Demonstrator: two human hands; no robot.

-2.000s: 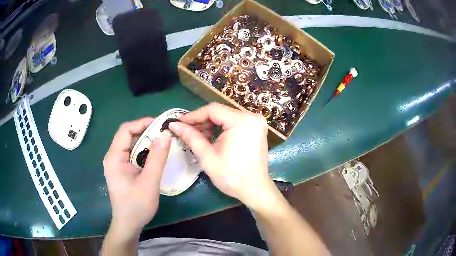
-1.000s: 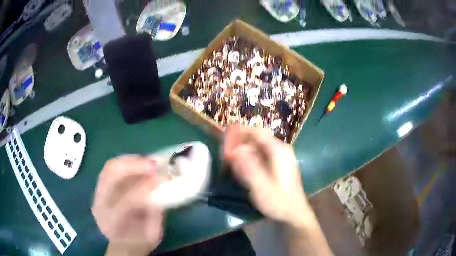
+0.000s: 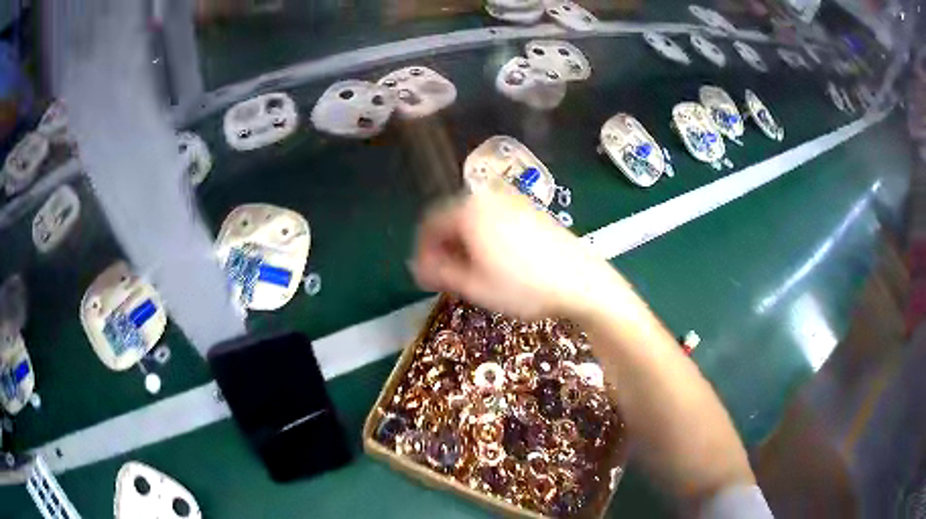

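Note:
My right hand (image 3: 487, 253) is blurred, reaching over the far rim of the open parts carton (image 3: 381, 446) with its fingers curled. A blurred brownish streak rises beyond the fingers; I cannot tell whether it is a held thing. The carton is full of shiny coppery rings (image 3: 490, 375). My left hand is not in view. A white housing cover (image 3: 152, 497) with two round holes lies at the bottom left, cut off by the edge.
A black slab (image 3: 279, 405) lies left of the carton, at the foot of a white post (image 3: 142, 172). Half-assembled housings (image 3: 269, 253) with blue parts and several white covers (image 3: 350, 108) lie beyond. A label strip (image 3: 49, 492) and a partly hidden screwdriver (image 3: 690, 343) also show.
The view has tilted up toward the far lanes. My left hand and the cover it held have left the picture. My right hand has moved from the carton's near side to beyond its far rim.

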